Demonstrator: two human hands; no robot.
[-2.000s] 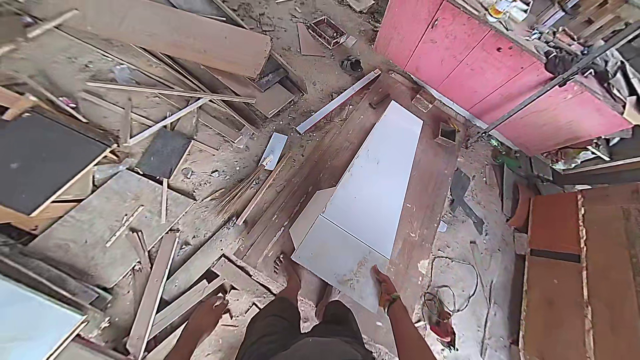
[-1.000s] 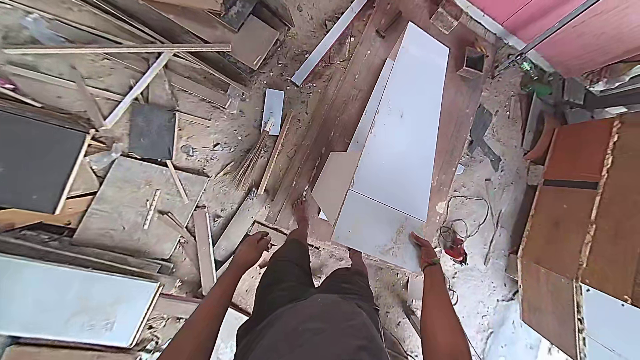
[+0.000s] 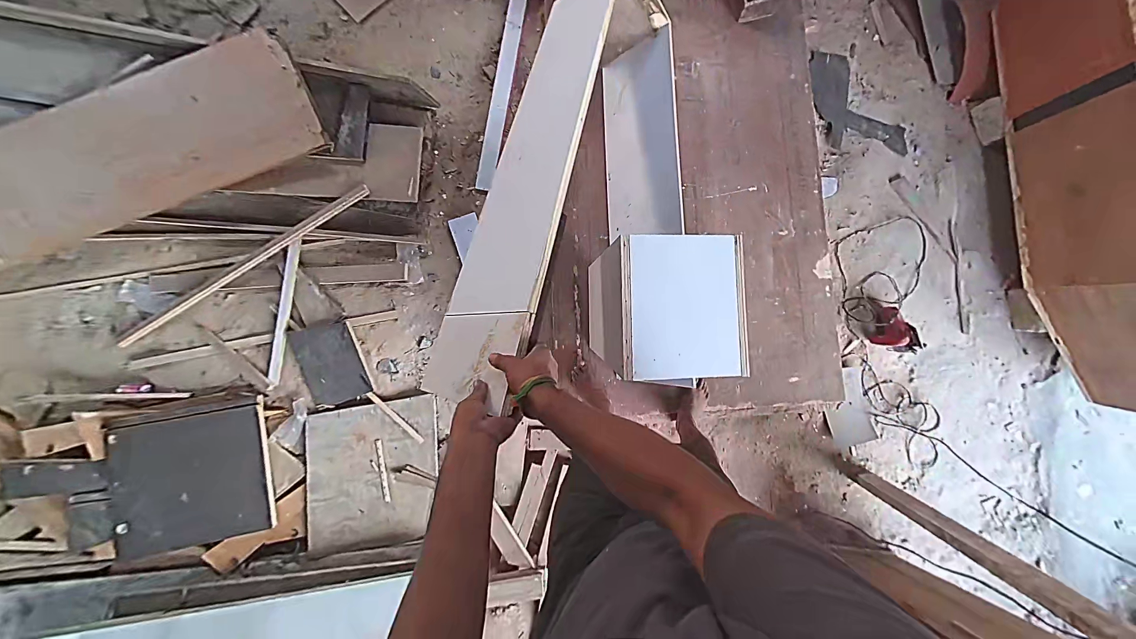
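Both hands hold the near end of a long white laminated board, which slants up and away, its far end cut off by the frame. My left hand grips the near edge. My right hand, with a green band at the wrist, reaches across and grips the right edge close beside it. To the right, a white box-shaped panel piece rests on a large brown wooden board. Beyond it lies a long open white trough-like piece. The undersides of my fingers are hidden.
Wood strips and offcuts litter the ground on the left, with a dark panel and a grey board. A red tool with a cable lies right of the brown board. Brown cabinet-like panels stand at the right edge.
The long white board has moved left from over the brown board, uncovering the box-shaped piece and trough. My left hand, free of it before, now holds it beside my right hand. The view has shifted.
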